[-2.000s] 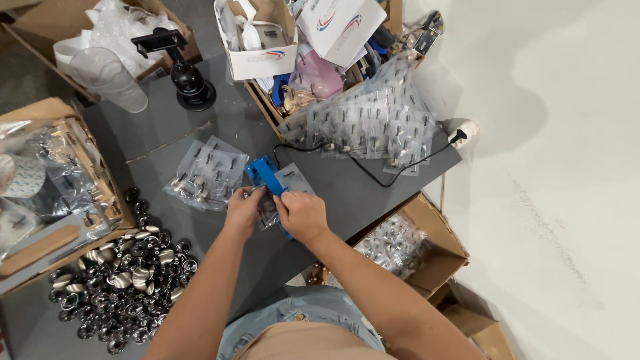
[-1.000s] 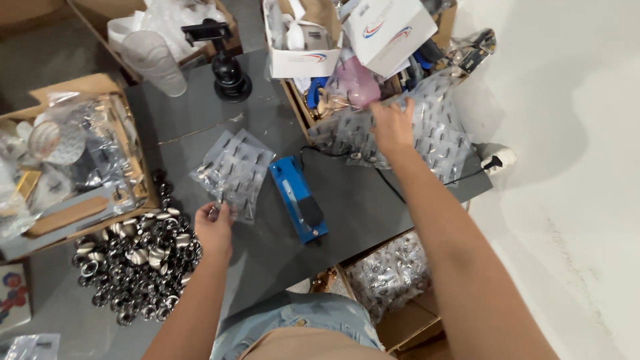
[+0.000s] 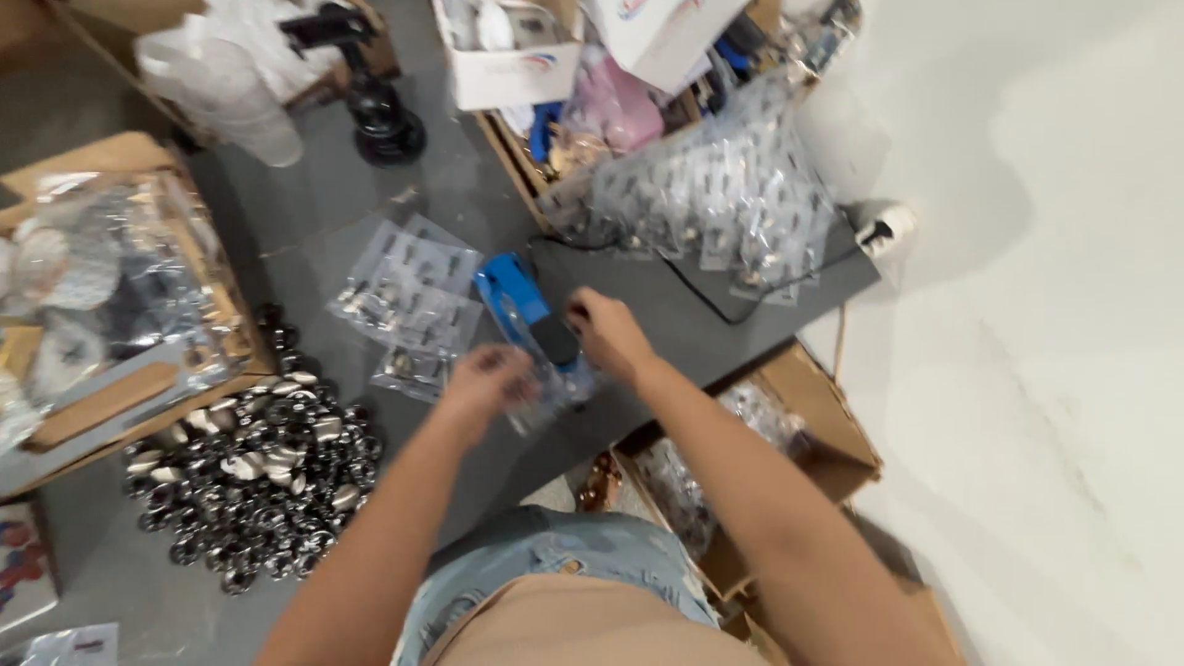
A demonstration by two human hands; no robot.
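Note:
A blue hand-held bag sealer with a black pad lies on the grey table. At its lower left, my left hand is blurred, its fingers at a clear plastic bag that lies partly under the sealer; whether they grip it cannot be told. My right hand is at the sealer's right side with curled fingers; what it holds is hidden. Left of the sealer lie several clear bags with small metal parts. A heap of shiny metal ring-like parts is at the lower left.
More filled bags overlap a carton's edge at the upper right, near a black cable. A black phone holder stands at the back. An open carton sits at the left; another carton of bags is below the table's right edge.
My right hand has moved from the bags at the upper right back to the blue sealer. My left hand has moved right, from the bag pile to beside the sealer, where a clear bag now lies.

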